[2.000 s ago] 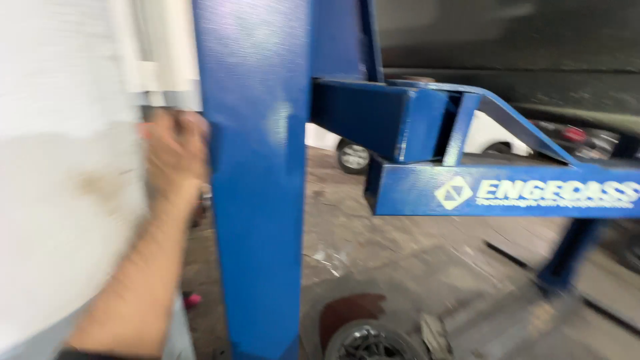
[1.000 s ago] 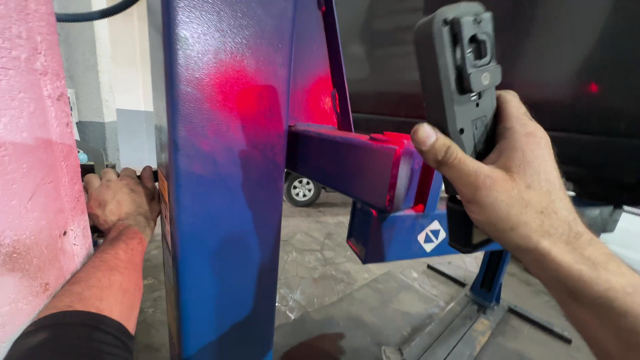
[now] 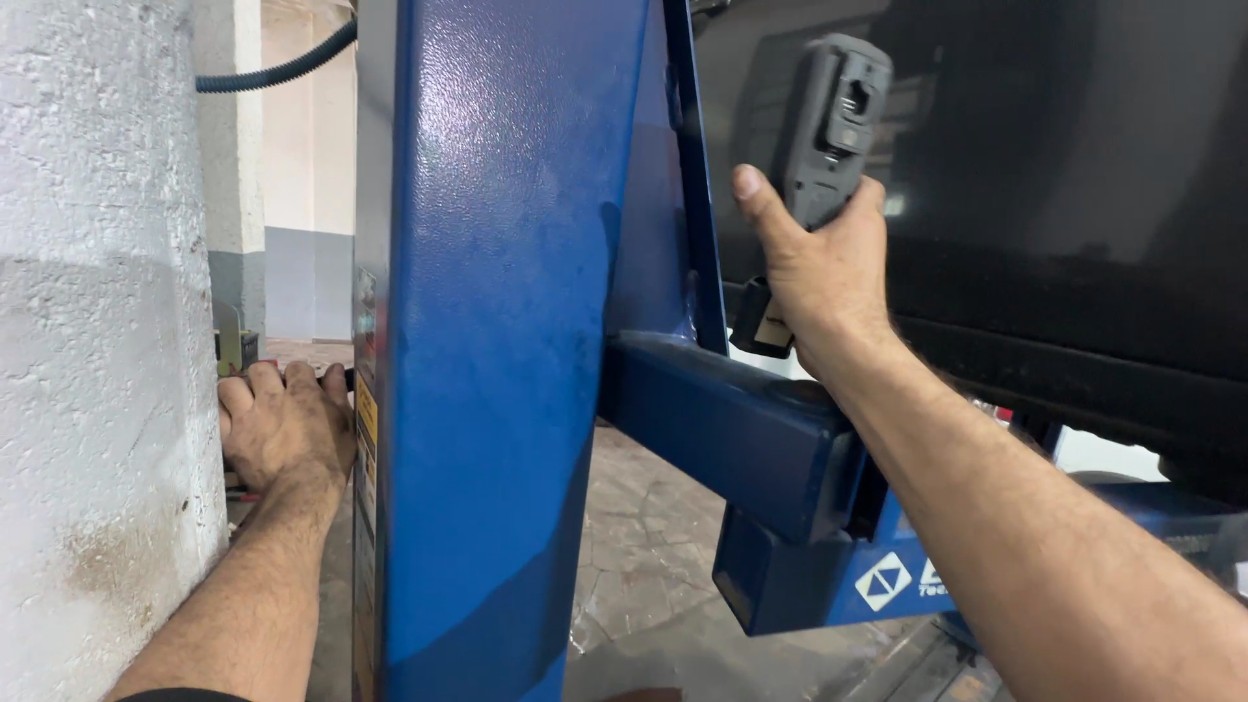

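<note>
My right hand (image 3: pixel 829 278) is raised in front of a dark vehicle body, closed round a grey handheld device (image 3: pixel 837 136) held upright, its socketed side facing me. What this device is I cannot tell. My left hand (image 3: pixel 291 424) reaches between a rough white pillar and the blue steel column (image 3: pixel 497 351) of a vehicle lift. Its fingers bend over something dark at the column's far side, mostly hidden, so I cannot tell whether it grips it. Below my right hand the lift's blue arm (image 3: pixel 721 429) juts out from the column.
The white pillar (image 3: pixel 97 322) stands close on the left. A corrugated hose (image 3: pixel 283 73) runs to the column near the top. The dark vehicle body (image 3: pixel 1053 195) fills the upper right above the lift arm, with stone-patterned floor (image 3: pixel 643 526) below.
My right hand with the device has come into view since two seconds ago. The red light seen on the column and pillar one second ago is gone. The view has shifted.
</note>
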